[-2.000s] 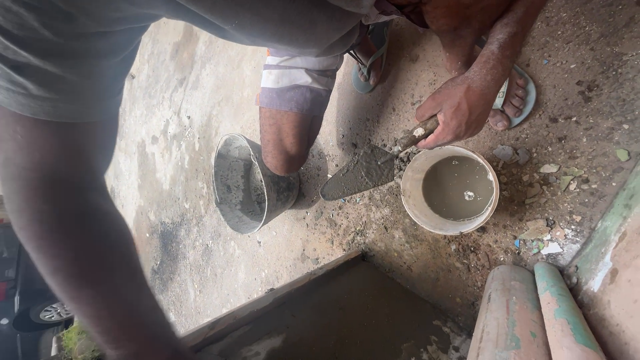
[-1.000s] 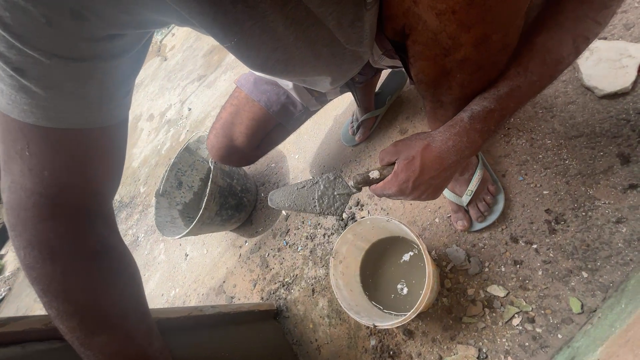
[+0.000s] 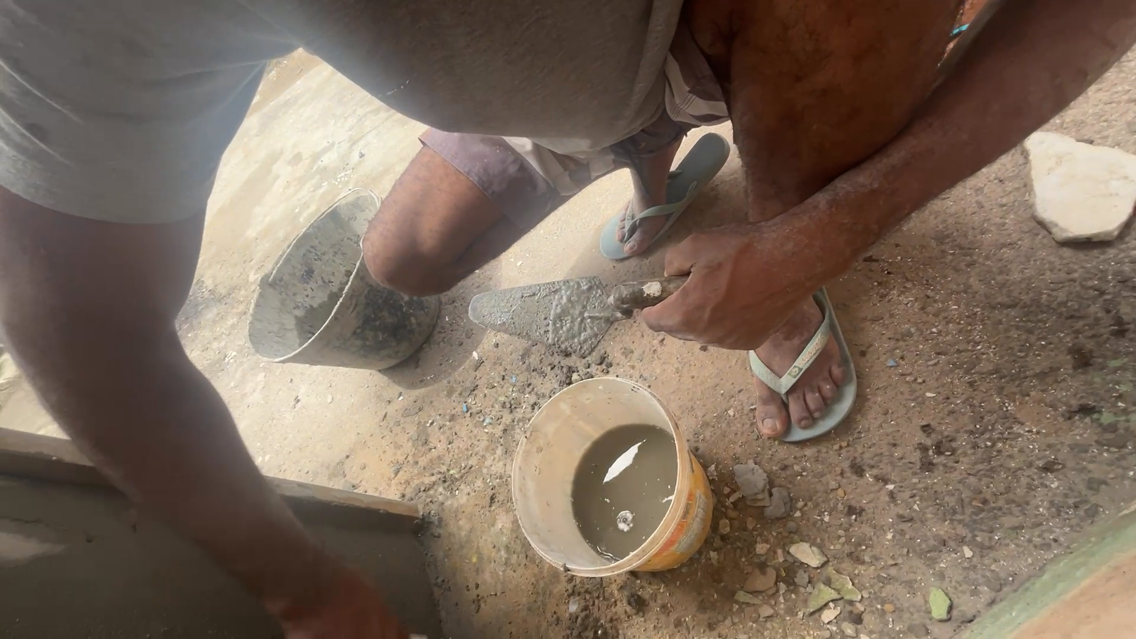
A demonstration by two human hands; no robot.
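My left hand grips the wooden handle of a pointed masonry trowel. Wet grey mortar covers the blade, which lies level just above the gritty ground or on it; I cannot tell which. Below it stands a light plastic bucket part-filled with murky grey liquid. A mortar-stained bucket leans by my bent knee, its mouth facing left. Low at the bottom edge is my right hand, blurred and cut off by the frame; its fingers and anything in them are hidden.
At lower left a thin raised edge borders a smooth grey surface. My foot in a flip-flop is right of the bucket. Stone chips lie nearby, a flat pale stone at upper right, and a green-edged ledge at lower right.
The view has shifted, and the two pink-and-green rounded pieces at lower right have left it. My right hand has come into sight at the bottom edge. The trowel has stayed in my left hand.
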